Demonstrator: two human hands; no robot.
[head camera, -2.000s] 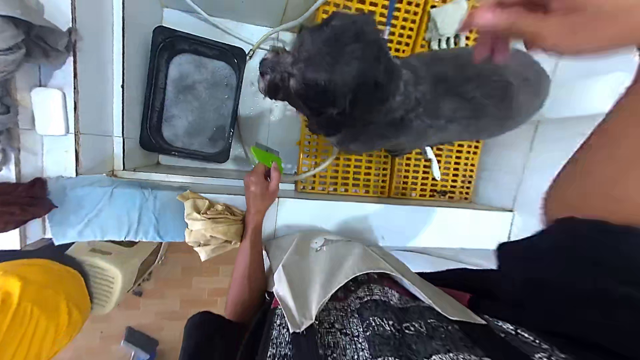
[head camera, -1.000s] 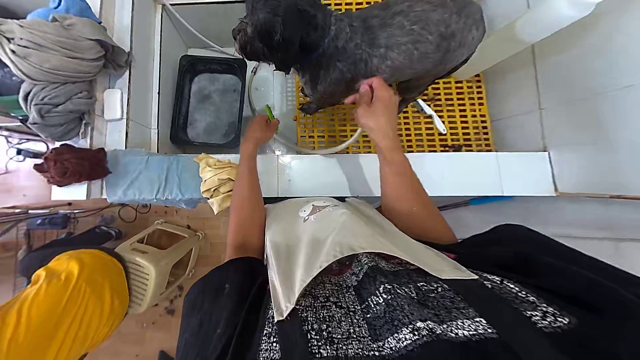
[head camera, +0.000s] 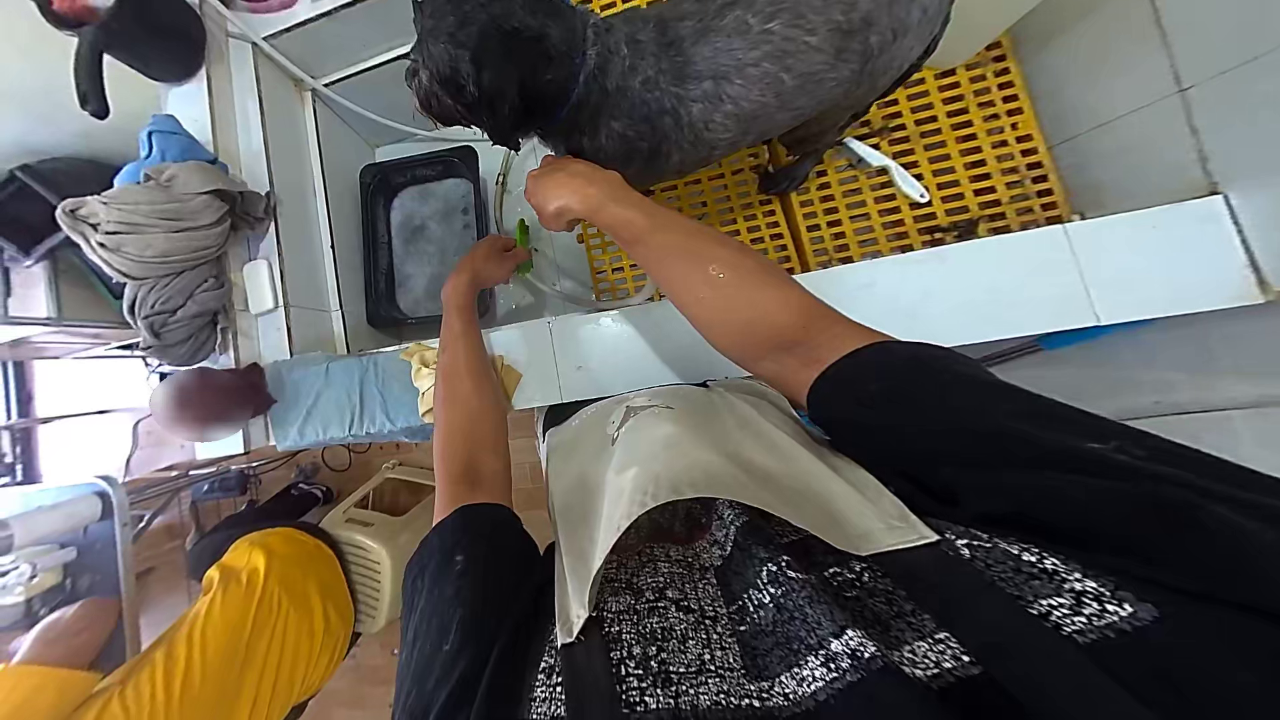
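A wet dark-grey dog (head camera: 690, 85) stands on yellow plastic grating (head camera: 930, 150) in a white tiled tub, its head to the left. My left hand (head camera: 487, 264) grips a small green comb-like tool (head camera: 523, 246) beside a black tray (head camera: 378, 245) of foamy water. My right hand (head camera: 575, 192) is curled just below the dog's neck and chin; whether it grips fur or something small there, I cannot tell. A pale hose (head camera: 560, 290) curves behind my hands. On the grating beneath the dog's body lies a white-handled tool (head camera: 888, 170).
The tiled tub ledge (head camera: 920, 275) runs between me and the dog. A blue towel (head camera: 345, 400) and a yellow cloth (head camera: 422, 375) lie on it at left. Grey towels (head camera: 165, 230) and a white soap-like bar (head camera: 259, 287) are farther left. A beige pet carrier (head camera: 375, 540) stands near a person in yellow (head camera: 275, 610).
My right hand has moved left from the dog's side to near its neck and chin. My left hand still holds the green tool. The view has shifted.
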